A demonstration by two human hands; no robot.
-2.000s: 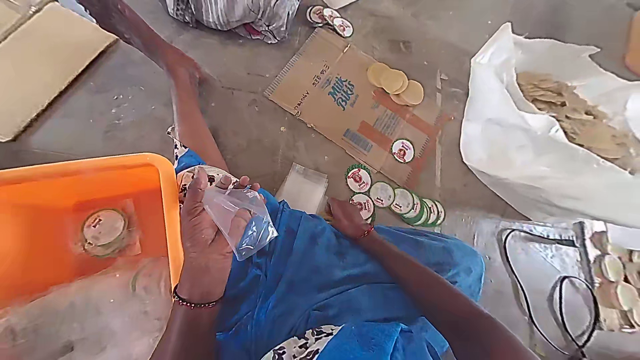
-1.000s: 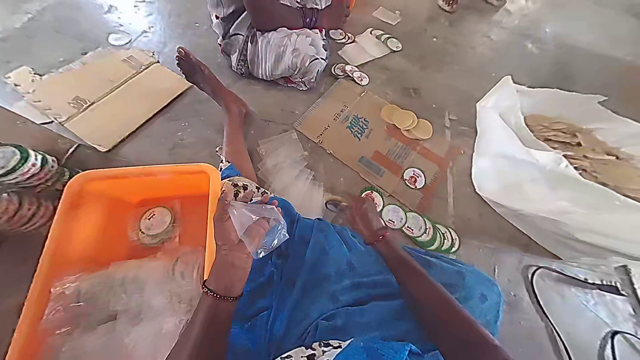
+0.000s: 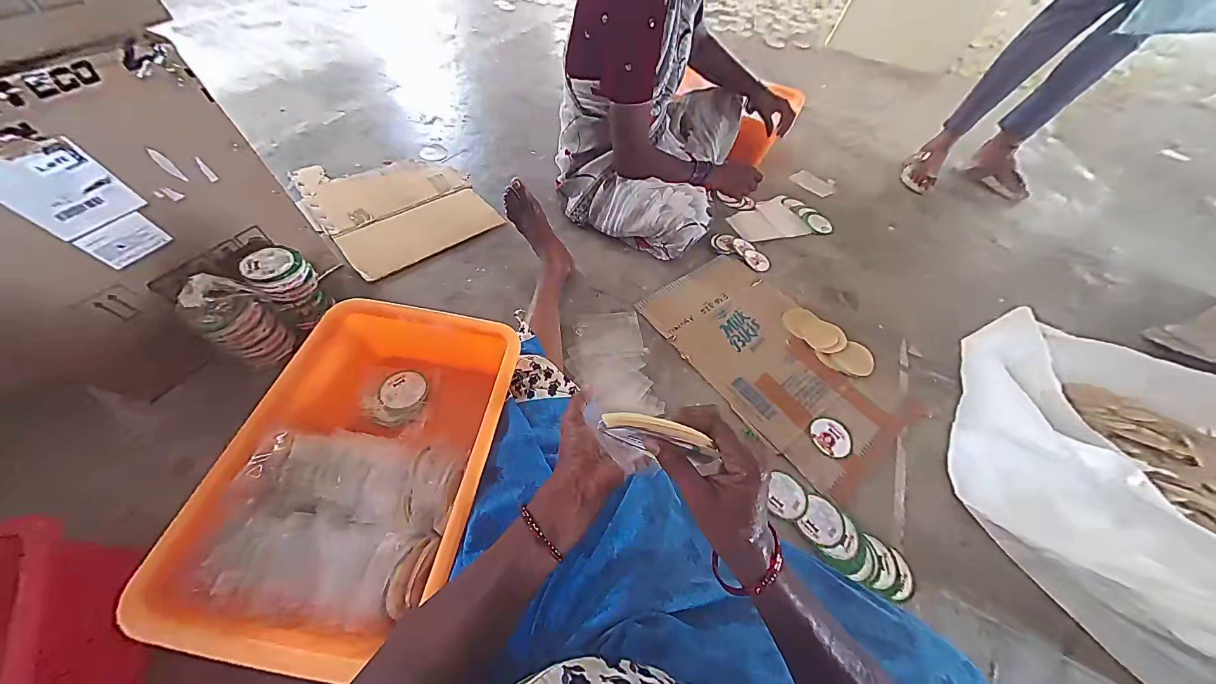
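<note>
My left hand (image 3: 581,451) holds a clear plastic bag (image 3: 608,439) by its open end. A short stack of round tan discs (image 3: 660,429) is gripped in my right hand (image 3: 717,475), its left edge at the bag's mouth; how far it is inside is hard to tell. Flat clear bags (image 3: 613,356) lie fanned on the floor just beyond my hands. A row of round printed discs with green edges (image 3: 841,537) rests on the floor to the right of my right hand. Farther off, a flattened cardboard sheet (image 3: 750,351) carries several plain tan discs (image 3: 822,332) and one printed disc (image 3: 831,437).
An orange tub (image 3: 503,380) with filled clear bags stands at left, beside bagged disc stacks (image 3: 242,318) and a large carton (image 3: 85,228). A white sack (image 3: 1007,427) of brown pieces is at right. One person (image 3: 636,123) sits ahead; another person's feet (image 3: 964,171) are behind.
My right hand has moved from the row of printed discs to the bag at my left hand and now holds a stack of discs. The view has tilted up.
</note>
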